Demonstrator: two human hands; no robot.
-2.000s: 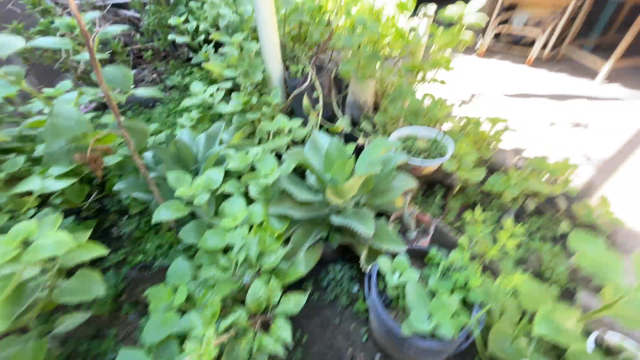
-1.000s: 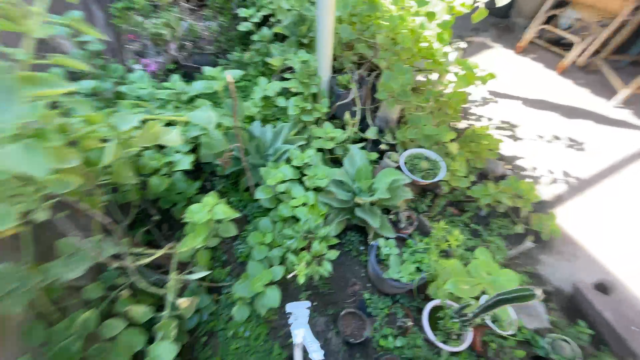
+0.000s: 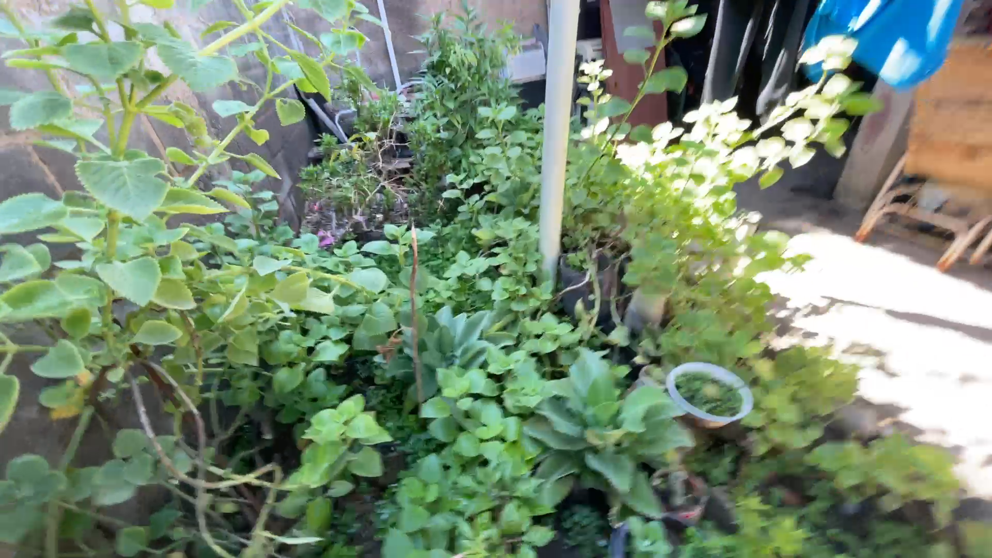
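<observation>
Neither of my hands shows in the head view. A broad-leaved rosette plant (image 3: pixel 604 434) grows low at the centre right, beside a white-rimmed round pot (image 3: pixel 709 394) with small green growth in it. Behind them a pale upright pole (image 3: pixel 556 139) rises out of the foliage. A thin brown stick (image 3: pixel 415 322) stands upright among the leaves left of the pole. Tall stems with scalloped green leaves (image 3: pixel 124 186) fill the left side, close to the camera. Near the pole's foot is a dark plant container (image 3: pixel 581 287), partly hidden by stems.
A wall (image 3: pixel 256 116) runs behind the plants at the left. Sunlit paving (image 3: pixel 907 341) lies at the right. Farther back at the right are a wooden piece with slanted legs (image 3: pixel 949 116), a hanging blue item (image 3: pixel 899 39) and dark hanging cloths (image 3: pixel 744 54).
The view has swung up and left, so the wall and the blue item now show. The lower pots and the white object seen one second ago are out of view.
</observation>
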